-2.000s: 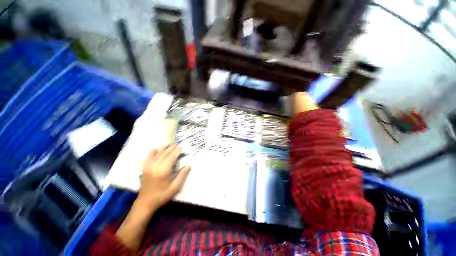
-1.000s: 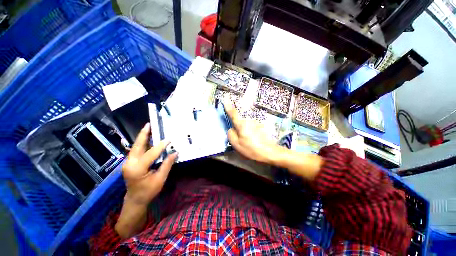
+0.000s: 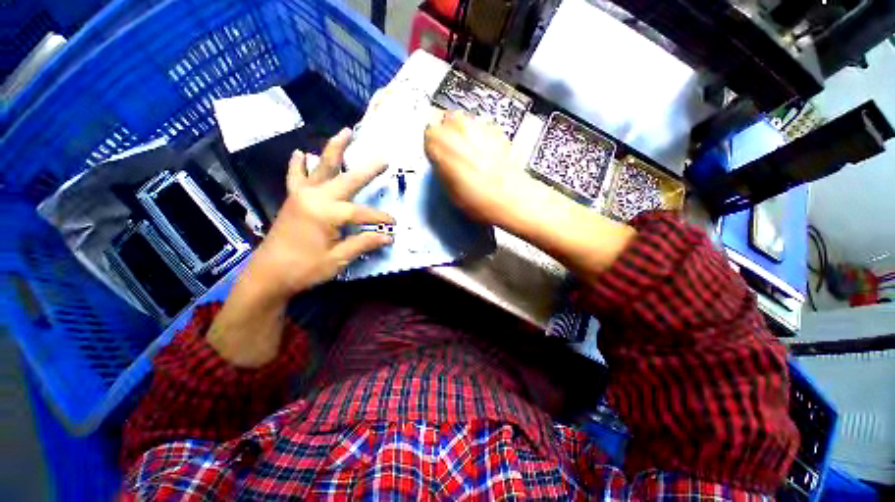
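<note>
A pale silver-grey metal panel lies tilted across the front left of the paper-covered bench, with small dark fasteners standing on its face. My left hand lies over the panel's left side, fingers spread, with some fingertips on the panel. My right hand is over the panel's upper right, fingers bent together and pointing down-left; whether a fastener is between the fingertips is hidden. Behind it are three shallow trays of small metal pieces: the left tray, the middle tray and the right tray.
A blue crate at left holds black, silver-edged frames and a white sheet. The press with a dark post and a white sheet stands behind the trays. A red stool is at the back.
Since one second ago, my left hand has shifted from the panel's left edge onto its face, fingers spreading. My right hand's extended finger has curled in. Earlier my right arm reached toward the press.
</note>
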